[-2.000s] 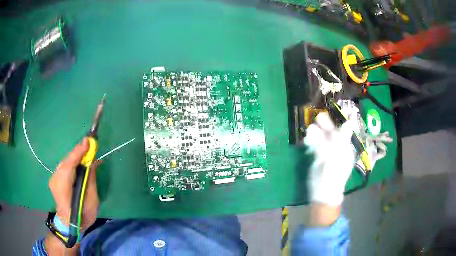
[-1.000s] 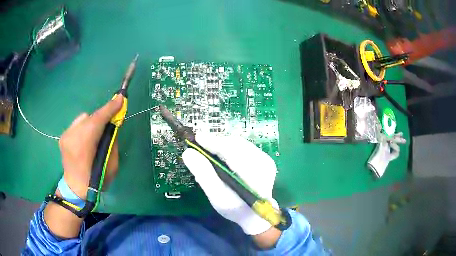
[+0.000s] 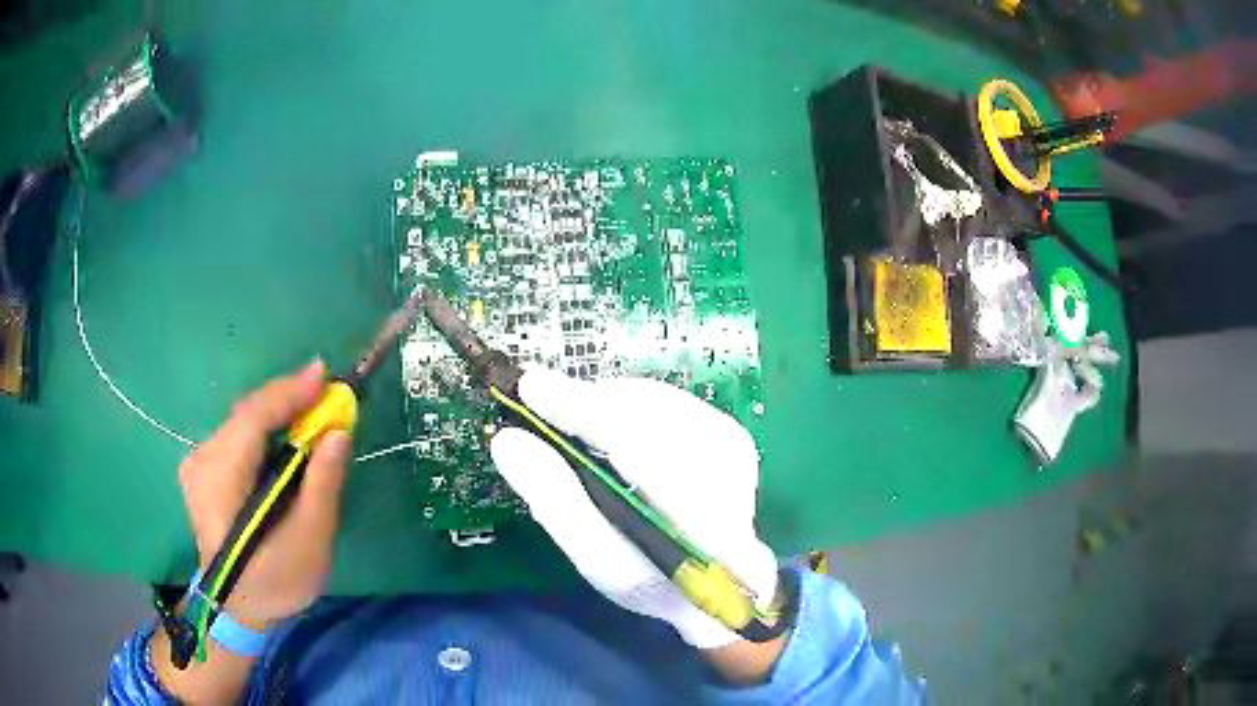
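Observation:
The green circuit board (image 3: 641,297), crowded with small silver-white parts, lies on the green mat. My bare left hand (image 3: 283,503) grips one soldering iron (image 3: 262,517) and also holds solder wire (image 3: 117,393), whose free end reaches over the board's left edge. My white-gloved right hand (image 3: 648,483) grips a second soldering iron (image 3: 607,490). Both iron tips meet closely at the upper left part of the board; whether they touch each other cannot be told. My right hand and iron hide the board's lower right part.
A solder spool (image 3: 121,111) stands upper left. At right is a black stand (image 3: 844,207) with a yellow sponge (image 3: 910,306) and yellow ring (image 3: 1013,135). Beside it lie a crinkled clear bag (image 3: 1004,304), a green-white ring (image 3: 1068,305) and a spare glove (image 3: 1059,400).
My left hand has lowered its iron's tip from above left of the board onto its left part. Earlier my right hand was at the stand; it now holds an iron over the board.

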